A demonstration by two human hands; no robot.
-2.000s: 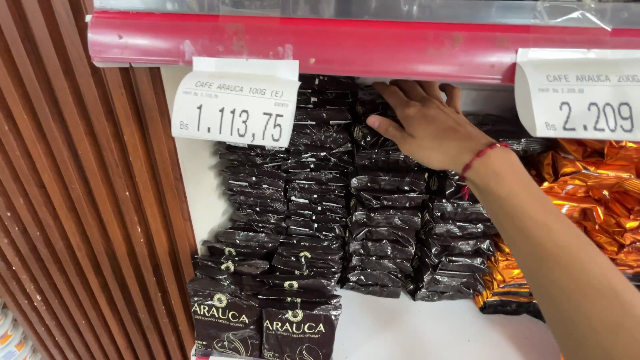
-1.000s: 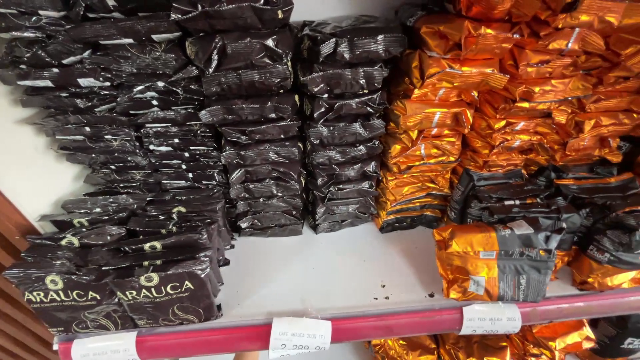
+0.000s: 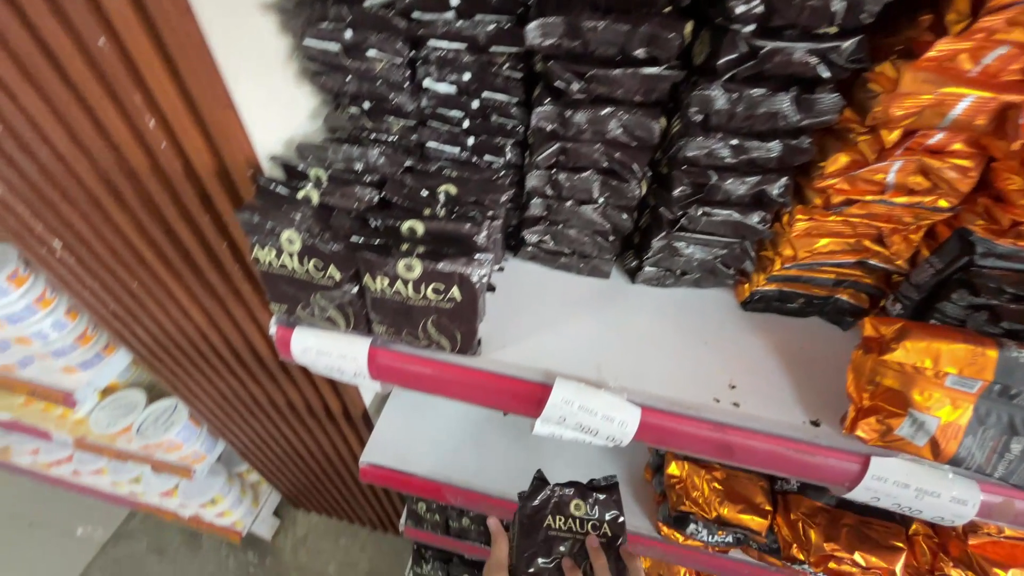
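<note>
At the lower edge of the head view, a dark brown Arauca coffee bag is held upright, its printed front facing me. Fingers of my left hand are at its left edge. Fingers of my right hand lie over its lower front and right side. Both palms and wrists are out of frame. Similar dark bags are stacked in several columns on the shelf above, and two front stacks at the left show their printed faces.
Orange foil bags fill the right of the shelf. A red shelf edge with price tags crosses the view. Below it are a lower shelf and more orange bags. A slatted brown panel stands left, beside shelved tubs.
Two seconds ago a hand reached onto the dark bags under the upper shelf; one second ago no hand showed. Now fingers hold a dark bag low in view. The view has shifted strongly.
</note>
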